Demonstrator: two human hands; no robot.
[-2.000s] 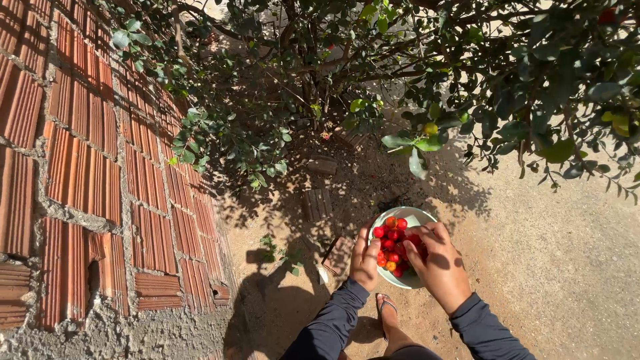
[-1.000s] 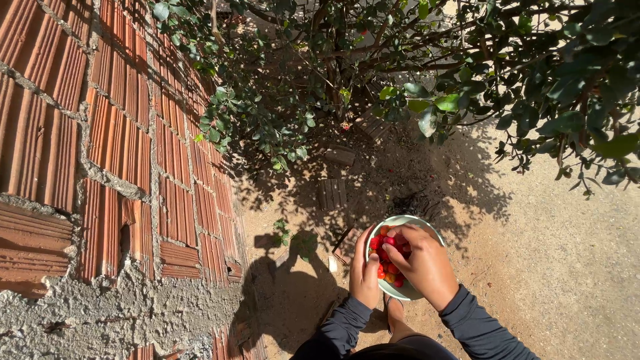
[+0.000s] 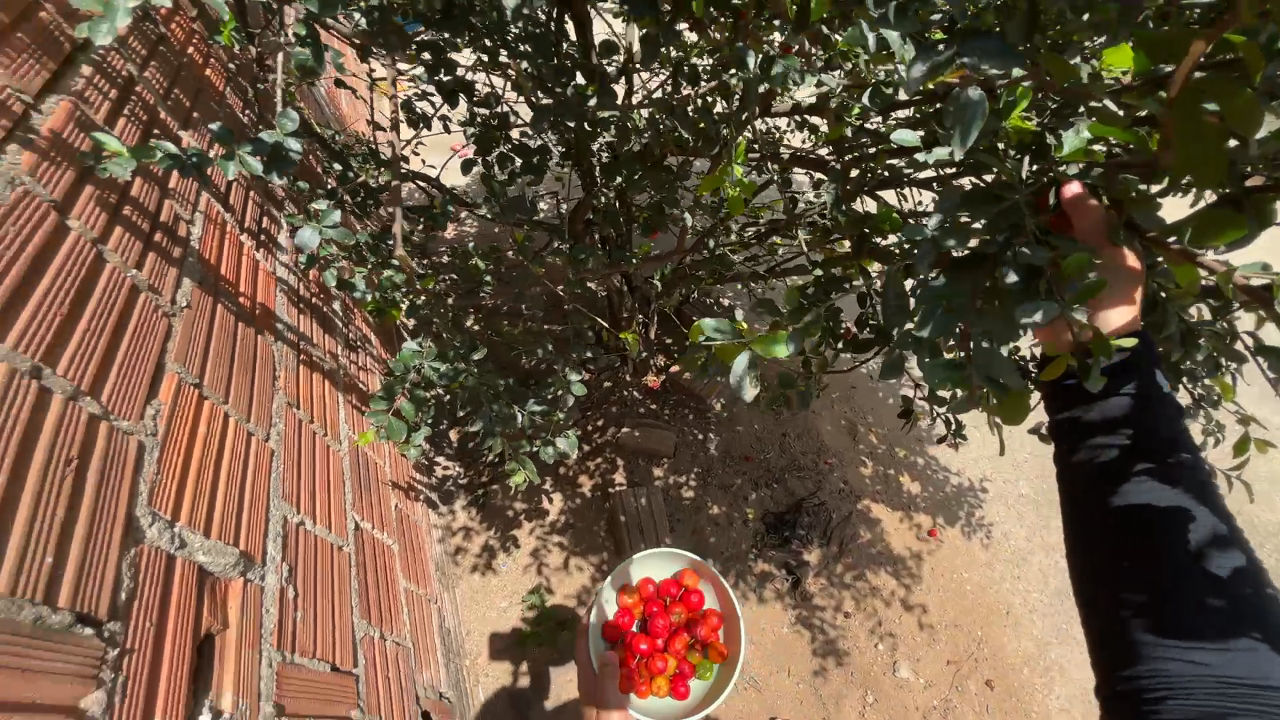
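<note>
A pale round bowl of small red and orange fruits, one of them green, is at the bottom centre. My left hand grips its left rim, thumb inside and fingers mostly out of sight below. At the upper right, my right hand reaches among the leaves of a bushy fruit tree. Leaves cover most of its fingers. Beside its raised thumb a dark red fruit shows partly; whether the hand holds it is unclear.
A wall of ridged red hollow bricks with rough mortar runs along the left. Branches spread across the top and right. Below the tree, brick pieces lie on sandy ground, and a fallen red fruit lies right of the bowl.
My right hand has left the bowl and moved up and right into the foliage. My left hand still holds the bowl, whose fruits now show uncovered.
</note>
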